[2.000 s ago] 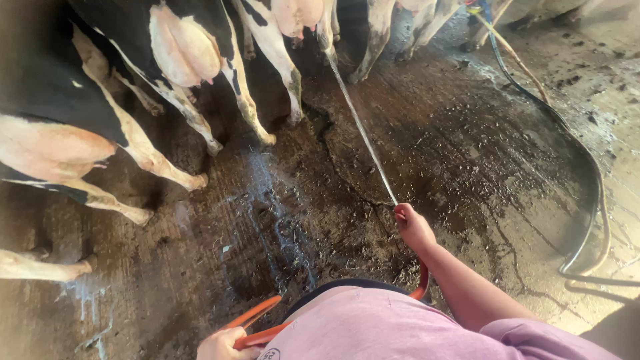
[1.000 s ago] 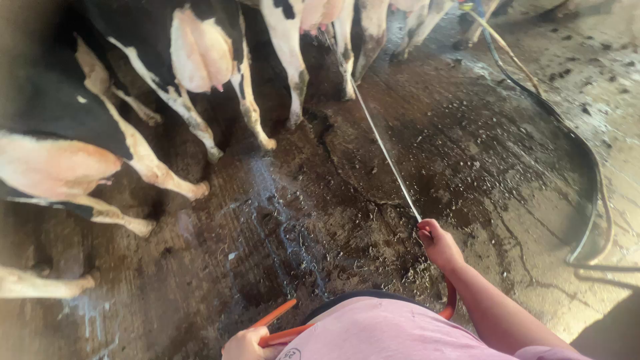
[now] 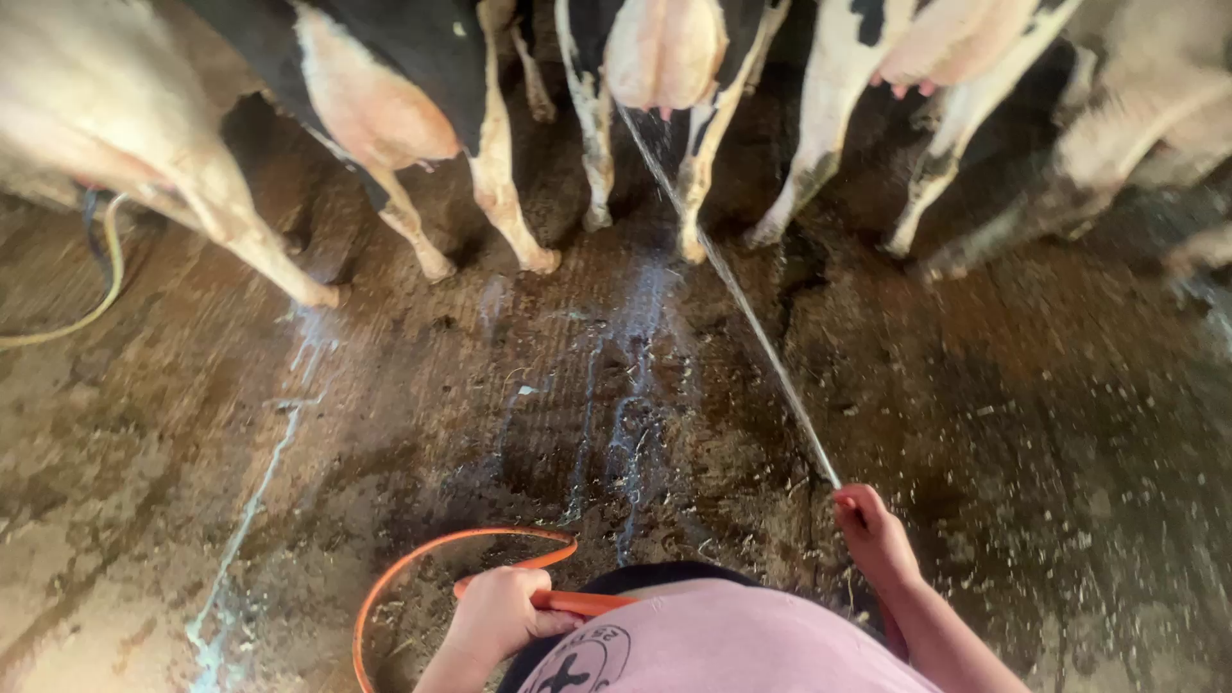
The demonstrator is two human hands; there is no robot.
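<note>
My right hand point(image 3: 876, 539) grips the end of a hose at the lower right. A water jet point(image 3: 765, 337) leaves it toward the upper left and reaches the udder point(image 3: 666, 53) and hind legs of a black-and-white cow at top centre. My left hand point(image 3: 500, 611) is closed around the orange hose point(image 3: 582, 603) near my waist, and a loop of that hose curves out to its left. The hose nozzle, if there is one, is hidden in my right fist.
More cows stand side by side across the top, with udders point(image 3: 380, 120) and hind legs showing. The wet, dirty concrete floor point(image 3: 385, 414) has pale bluish-white streaks. A yellowish hose point(image 3: 111, 279) and a dark one hang at the far left.
The view has swung left along the row of cows. The water jet now meets a different cow, and more of the orange hose loop shows by my left hand.
</note>
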